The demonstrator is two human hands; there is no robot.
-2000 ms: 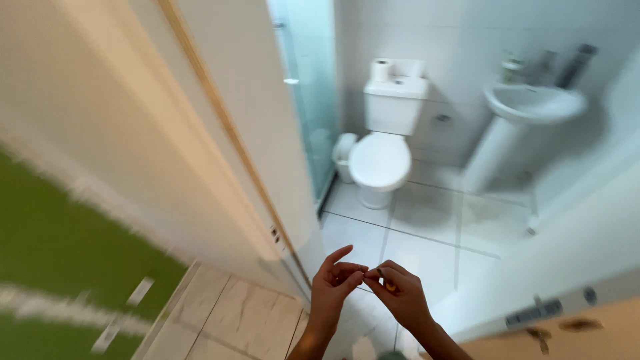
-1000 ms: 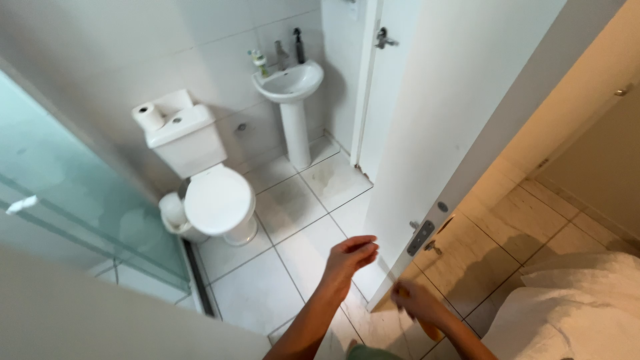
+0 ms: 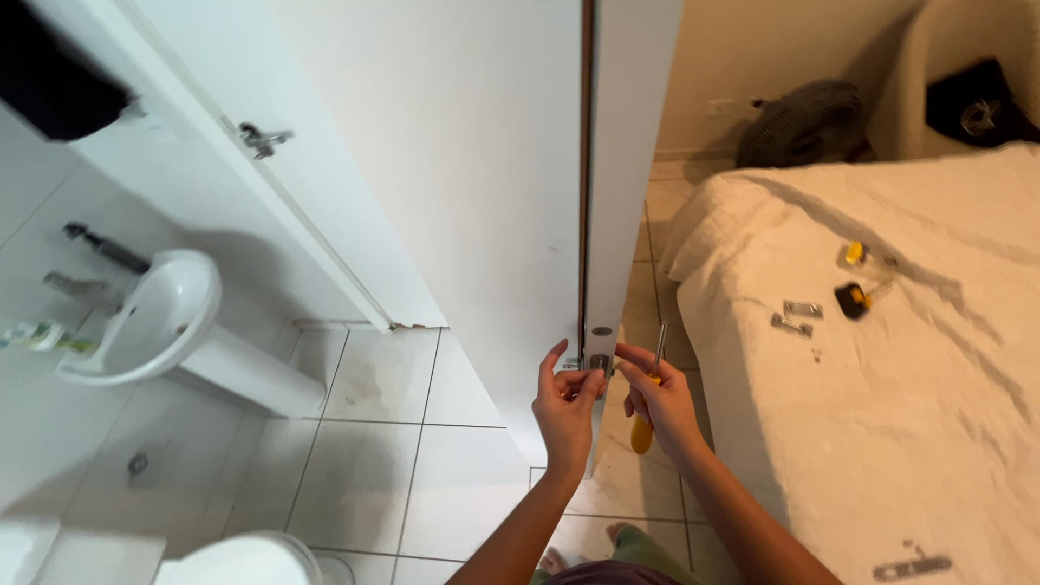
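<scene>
A white door (image 3: 487, 162) stands edge-on in front of me, with a metal mortise lock plate (image 3: 600, 361) set in its edge. My left hand (image 3: 569, 398) is at the plate, thumb and forefinger pinched together; whether a small part is between them cannot be told. On the door's other side, my right hand (image 3: 662, 398) holds a screwdriver with a yellow handle (image 3: 642, 435), its shaft pointing up past the fingers. That hand's fingertips reach the door edge beside the lock.
A bed with a pale cover (image 3: 812, 431) is at right, bearing metal plates (image 3: 792, 325), a black and yellow object (image 3: 853, 301) and a yellow item (image 3: 855, 253). At left are a washbasin (image 3: 175, 309), a toilet (image 3: 244, 561) and another door's handle (image 3: 264, 140).
The view has swung right from the bathroom to the door edge and bed. My hands, earlier away from the lock, are now at its plate.
</scene>
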